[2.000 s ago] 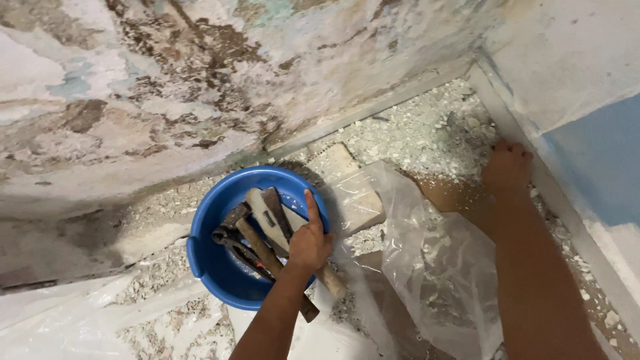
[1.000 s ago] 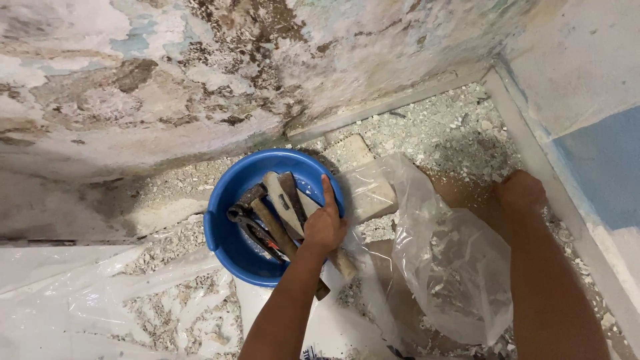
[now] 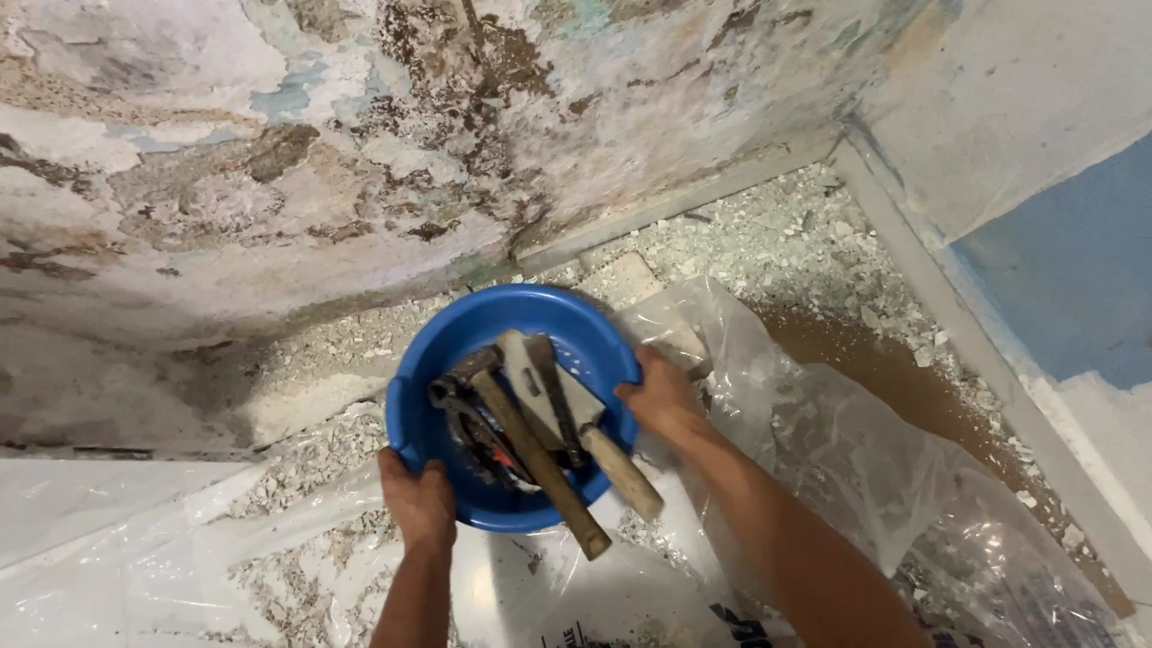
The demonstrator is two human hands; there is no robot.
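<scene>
A blue plastic basin is held by its rim between my two hands. My left hand grips the lower left rim, and my right hand grips the right rim. Inside lie several tools: a hammer with a wooden handle that sticks out over the near rim, a trowel whose wooden handle also reaches past the rim, a dark narrow metal tool, and pincers or pliers partly hidden at the left.
Crumbled plaster covers the floor by the skirting. Clear plastic sheeting lies at the right, more at the left. A flat pale block sits behind the basin. The wall is peeling and stained.
My left hand has moved from over the tools to the basin's left rim. My right hand has come from the floor near the right skirting to the basin's right rim.
</scene>
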